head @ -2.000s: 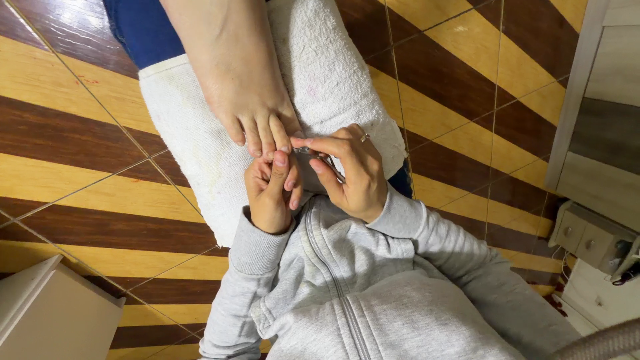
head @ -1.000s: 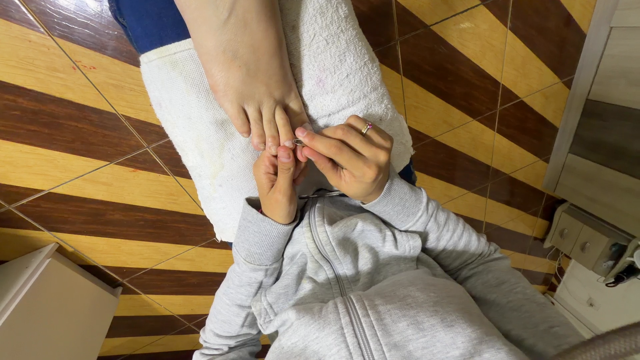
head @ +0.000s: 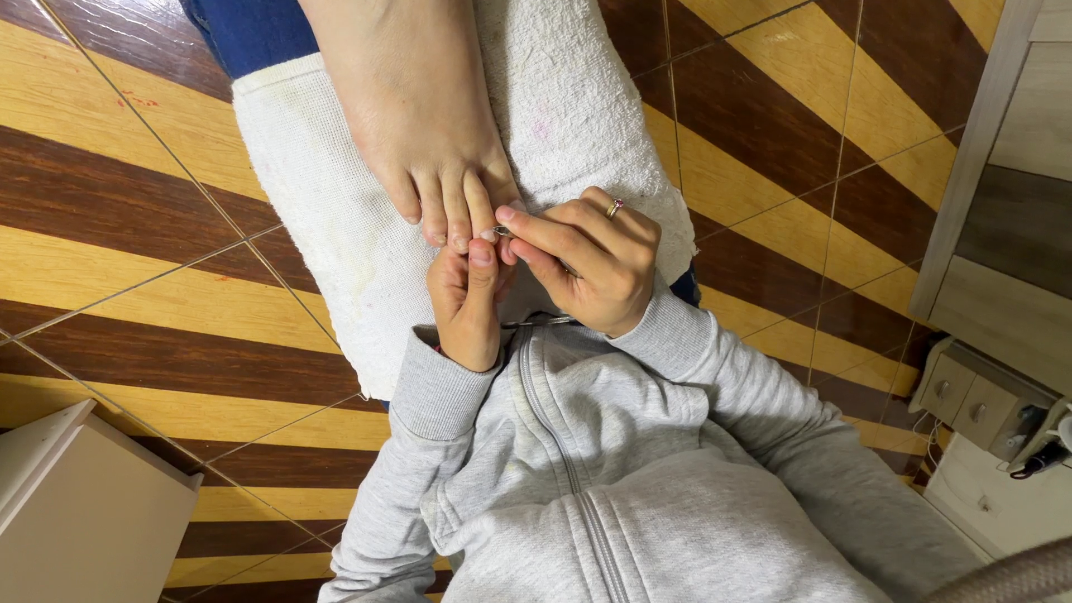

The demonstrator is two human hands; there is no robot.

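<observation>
Another person's bare foot [head: 427,117] rests on a white terry towel [head: 561,109] spread over my lap, toes pointing toward me. Between the thumb and forefinger of my right hand [head: 599,255] is a small metal tool [head: 502,230], its tip at the toe beside the big toe. My palm hides most of the tool, so its exact kind cannot be told. The thumb of my left hand [head: 469,293] lies just below the toe tips, and its fingers touch the same toe from beneath. A ring with a pink stone sits on my right hand.
Striped brown and yellow floor tiles [head: 754,109] surround the towel. A pale cabinet [head: 100,502] stands at lower left. On the right are a wood-panelled unit [head: 1005,234] and a small drawer unit [head: 963,394] with cables and a dark object beside it. A braided hose-like thing crosses the lower right corner.
Both hands stay at the toes throughout. My right hand's fingers have drawn closer together around the tool since two seconds ago.
</observation>
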